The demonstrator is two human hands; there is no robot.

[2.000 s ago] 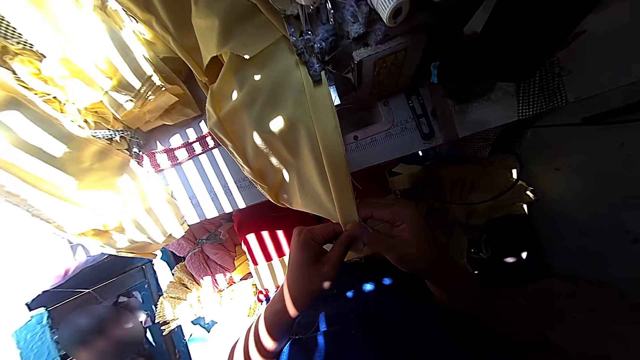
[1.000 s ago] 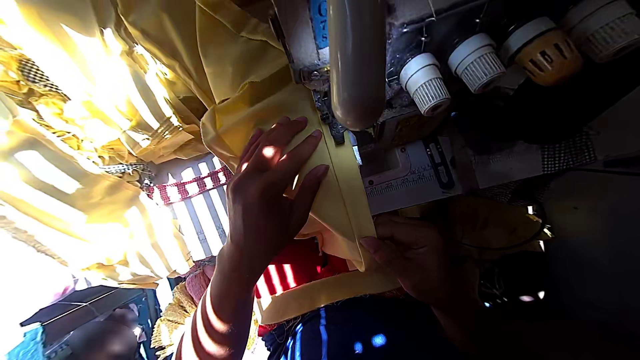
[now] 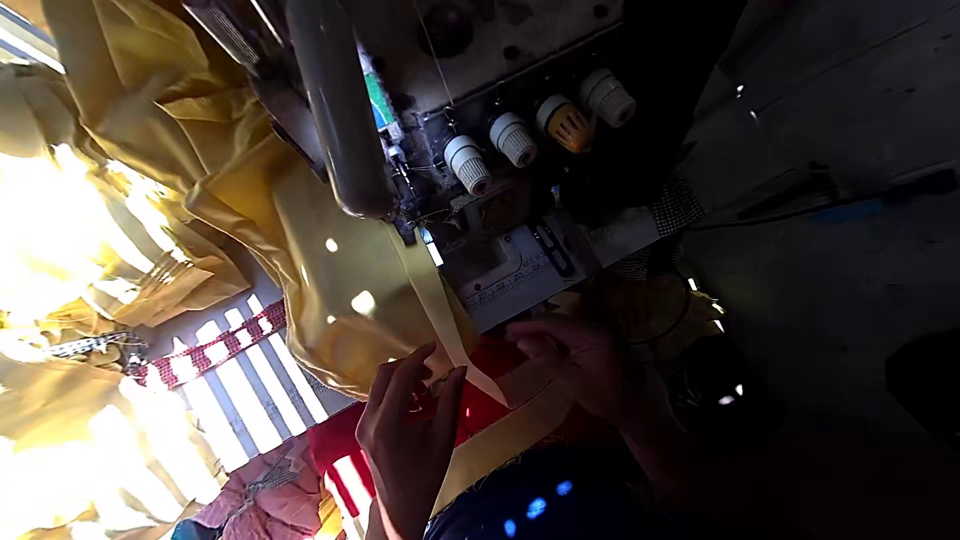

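A large piece of yellow fabric [image 3: 330, 300] runs under the needle area of an overlock-type sewing machine [image 3: 420, 202]. From there a narrow yellow fabric strip [image 3: 435, 300] hangs down towards my hands and folds over near its lower part. My left hand [image 3: 412, 427] is just left of the strip, thumb and fingers apart, with nothing seen between them. My right hand [image 3: 577, 360] lies in shadow to the right, fingers bent, beside the strip's lower stretch [image 3: 517, 442]; whether it pinches the strip is too dark to tell.
White and orange tension knobs [image 3: 514, 140] line the machine's front. A measuring scale [image 3: 517, 281] is on the machine bed. Bright sunlit yellow cloth [image 3: 90, 247] is heaped left, near a red checked band [image 3: 217, 349]. Red cloth [image 3: 337, 442] and a pink cloth bundle [image 3: 270, 495] lie below.
One second ago my left hand lay flat on the yellow fabric by the machine; it is now lower, off the fabric, fingers apart. The narrow strip now shows separately. The view has shifted.
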